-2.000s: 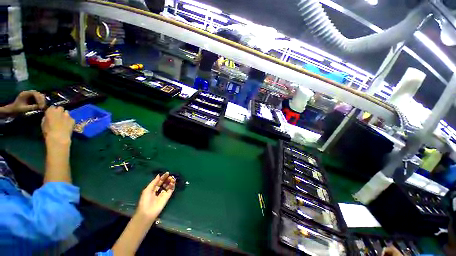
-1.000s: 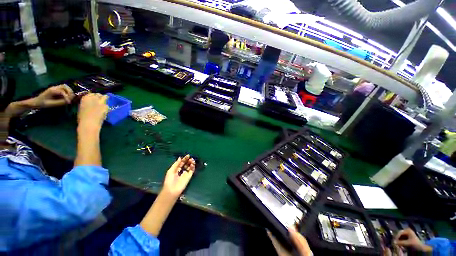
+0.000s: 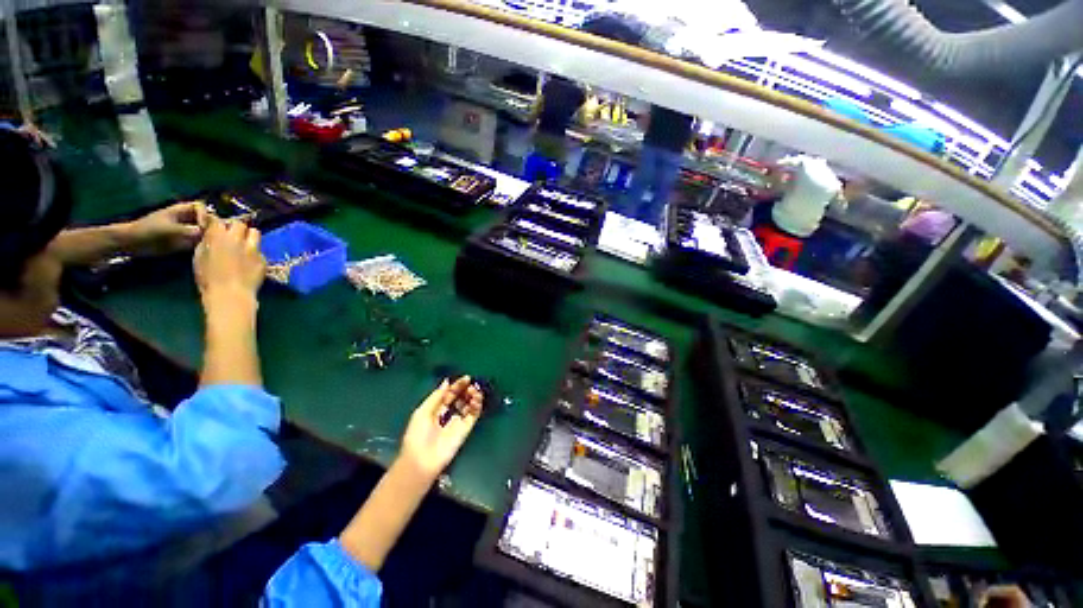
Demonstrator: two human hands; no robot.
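My left hand (image 3: 437, 430) is palm up above the green mat, fingers curled, with small black parts (image 3: 451, 413) in it. My right hand is not in view. A black foam tray (image 3: 537, 461) lies just right of my left hand, with a column of several pockets. Each visible pocket holds a flat phone unit (image 3: 578, 537); the nearest looks bright white, and those beyond show dark and silvery areas with small orange marks. No hand is seen on this tray, and its near end is cut off by the frame's edge.
Stacked foam trays (image 3: 746, 469) stand to the right, beside a white paper sheet (image 3: 942, 514). Small loose parts (image 3: 375, 354), a clear bag (image 3: 385, 277) and a blue bin (image 3: 311, 257) lie left. A neighbour in a blue sleeve (image 3: 131, 457) works there; another hand (image 3: 1005, 599) shows bottom right.
The tray that was lifted and tilted in my right hand now lies beside my left hand, left of the stack. My right hand has gone out of view. My left hand remains palm up.
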